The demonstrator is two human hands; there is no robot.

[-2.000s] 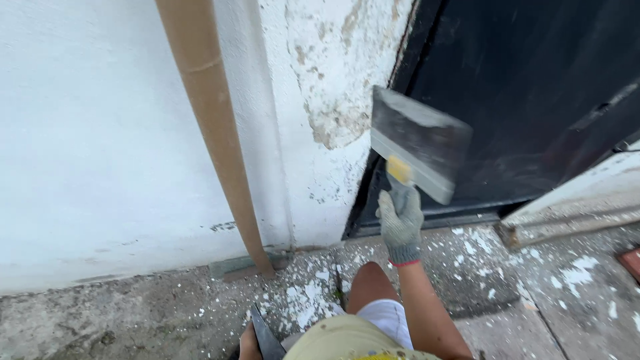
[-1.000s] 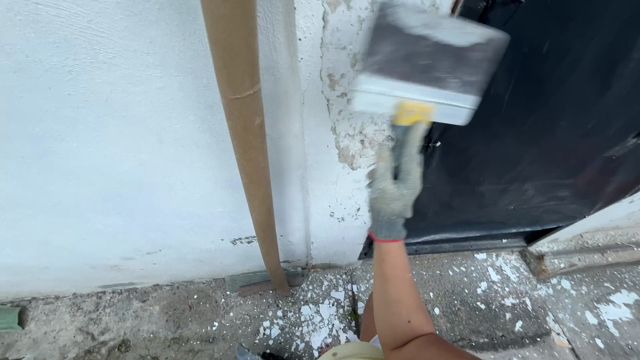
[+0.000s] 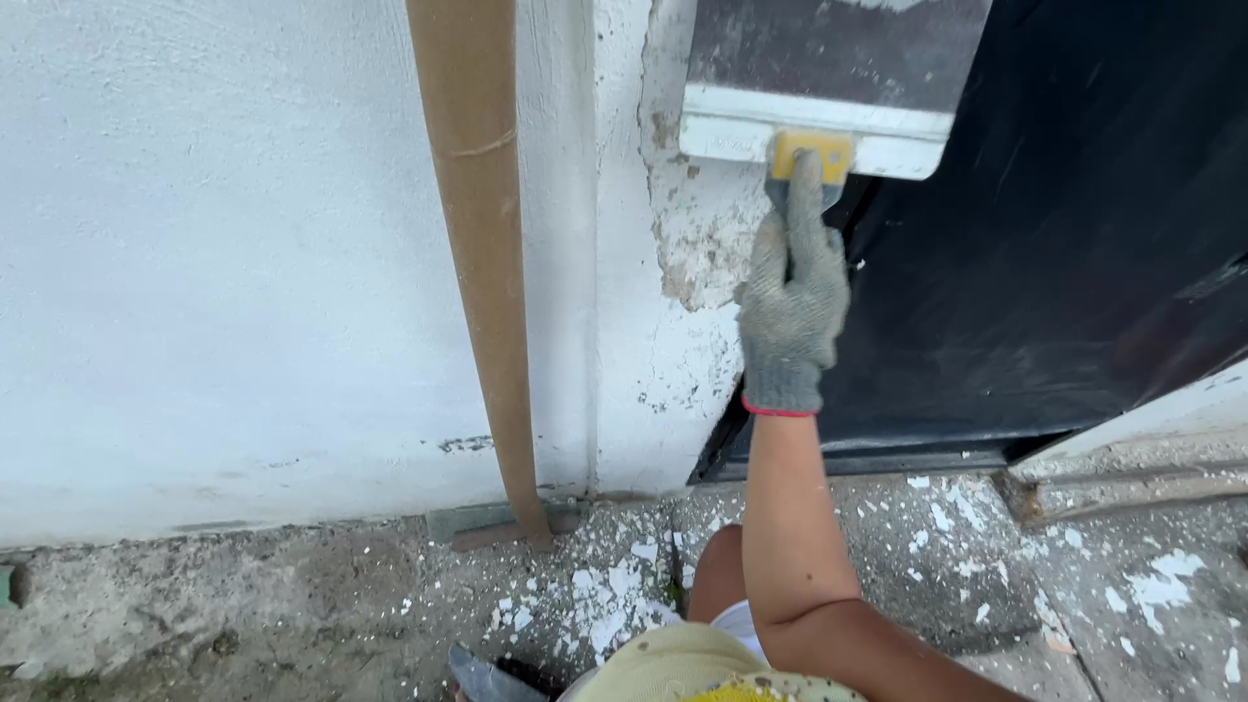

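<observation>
My right hand (image 3: 795,302), in a grey knit glove with a red cuff edge, grips the handle of a wide putty knife (image 3: 819,132). One finger lies along its yellow part. The dark blade, with some whitish residue, points up over a chipped patch of wall plaster (image 3: 697,224) and the edge of a black door (image 3: 1033,263). At the bottom edge a grey metal tool blade (image 3: 492,678) shows in part; only a sliver of what may be my left hand is beside it, and its grip is hidden.
A long brown pole (image 3: 483,244) leans at the white wall (image 3: 263,292), its foot on a flat piece (image 3: 468,522) on the ground. White paint flakes (image 3: 609,595) litter the concrete. A low ledge (image 3: 1121,483) juts out right of the door.
My right hand has raised the putty knife higher along the wall and door edge. The other tool, lower in the view, shows less than two seconds ago.
</observation>
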